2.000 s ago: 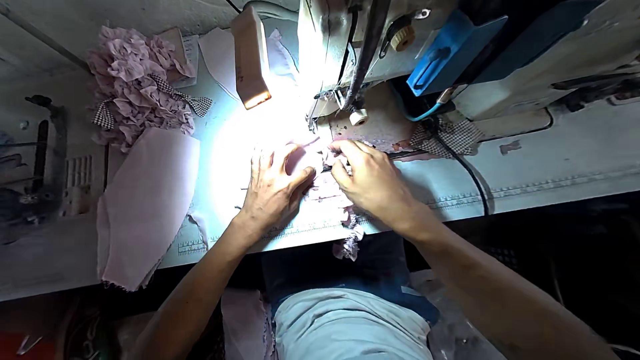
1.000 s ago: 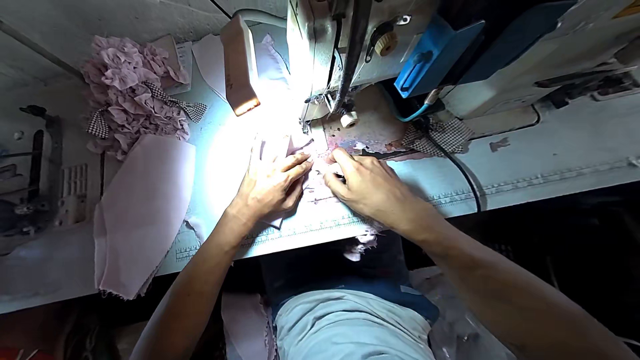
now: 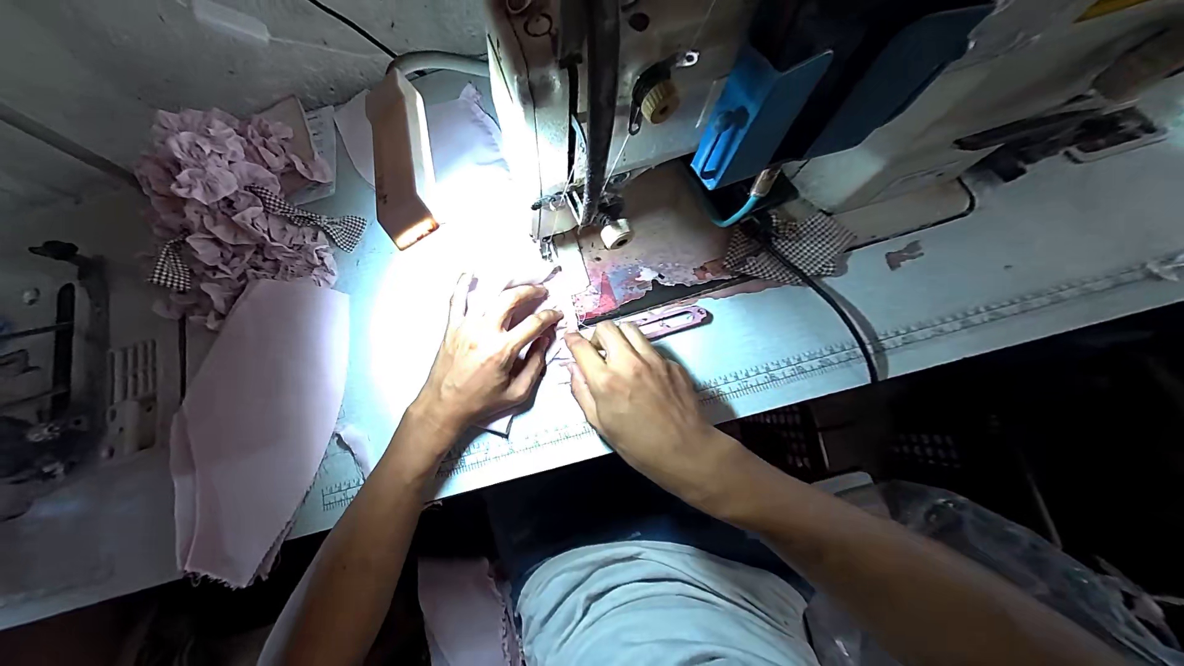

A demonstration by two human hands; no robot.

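Beneath the needle area of a sewing machine (image 3: 548, 242), pale pink fabric lies in a glare that washes out its edges. My left hand (image 3: 490, 356) presses on this fabric (image 3: 536, 277), left of the presser foot, fingers spread. Just right of it, my right hand (image 3: 638, 388) has thumb and fingertips together at the fabric's edge, pinching it. A pink slotted tool (image 3: 680, 319), perhaps thread snips, lies beyond my right fingers. The exact layers between the hands are hidden.
Ruffled pink fabric with checked bows (image 3: 236, 208) lies at the left, above a stack of pink cut panels (image 3: 264, 416). A lit lamp (image 3: 402, 157) stands behind my left hand. A black cable (image 3: 846, 324) crosses the table at right, near a checked scrap (image 3: 795, 245).
The ruffled strip that hung over the table's front edge beside my right hand is no longer in view there. Both hands stay close together before the needle.
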